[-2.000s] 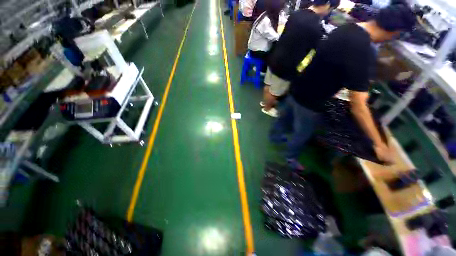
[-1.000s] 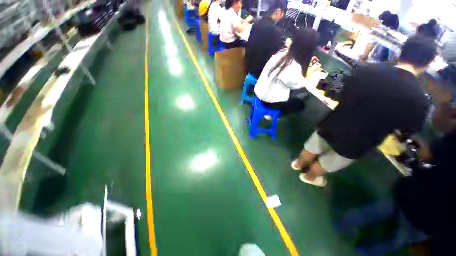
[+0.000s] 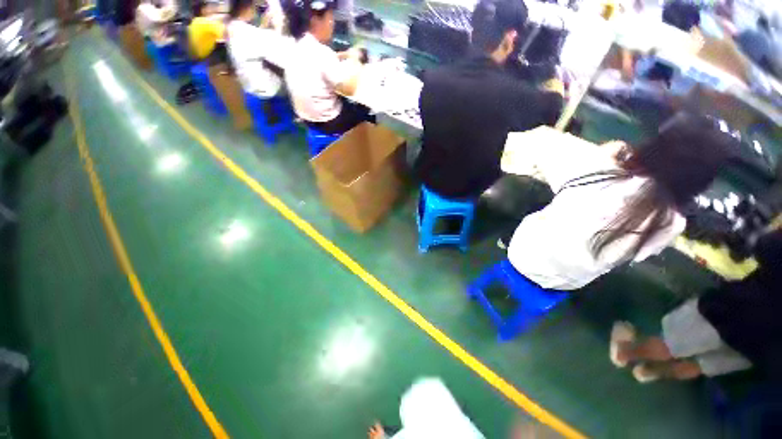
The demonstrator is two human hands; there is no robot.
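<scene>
A pale rounded shape [image 3: 437, 413], like cloth, shows at the bottom edge. Beside it, on its left, are a few small blurred fingertips [image 3: 375, 430], likely my left hand, cut off by the edge. What they hold cannot be seen. A faint skin-coloured blur [image 3: 533, 429] lies right of the pale shape; I cannot tell if it is my right hand. No work item shows near either. The green floor [image 3: 240, 317] lies in front of me.
Yellow lines [image 3: 377, 287] run along the floor. On the right, people sit on blue stools [image 3: 516, 300] at a long bench, with an open cardboard box [image 3: 364, 180] behind them. A person in black with light shorts [image 3: 705, 334] stands at the right edge.
The view has moved forward along the aisle and turned right. The seated workers and cardboard box are nearer. The white frame at lower left has left view. Fingertips now show at the bottom.
</scene>
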